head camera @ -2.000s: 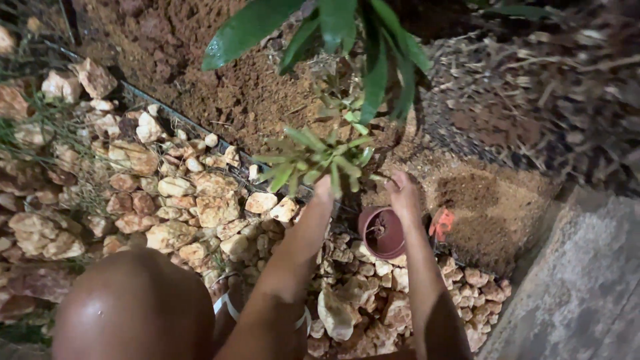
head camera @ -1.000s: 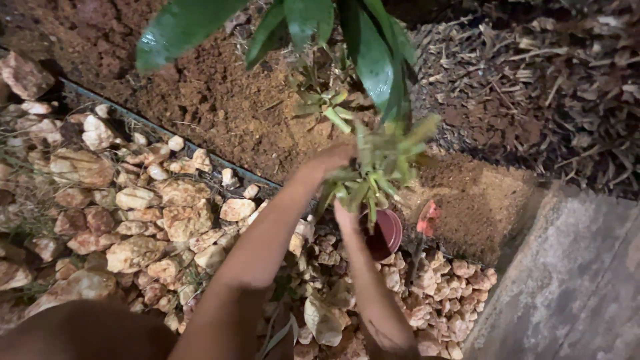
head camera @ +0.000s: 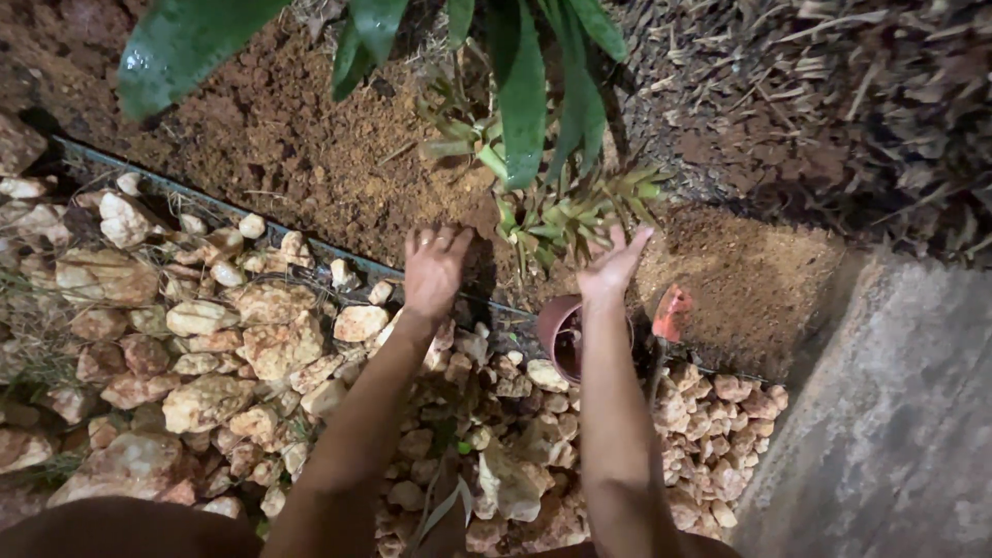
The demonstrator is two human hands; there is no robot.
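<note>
My left hand [head camera: 435,267] rests on the brown soil [head camera: 333,155], fingers bent, just above the thin edging strip [head camera: 360,263]; whether soil is under its fingers is hidden. My right hand [head camera: 614,260] is palm up with fingers spread, touching or just under the leaves of a small green plant [head camera: 550,225] that lies low on the soil. The reddish-brown plastic pot [head camera: 552,329] is tilted among the stones, partly behind my right forearm, with something dark inside. Right of it stands an orange-red object [head camera: 673,312], kind unclear.
Pale rocks [head camera: 205,399] fill the lower left, and smaller stones [head camera: 713,434] lie by the concrete slab [head camera: 876,411] at right. Long wet leaves [head camera: 523,101] of a larger plant hang over the top. Wood-chip mulch [head camera: 814,101] covers the upper right.
The small plant, between both hands a second ago, now lies on the soil right of my left hand. My left hand has moved away from it to the soil; my right hand has opened beside its leaves.
</note>
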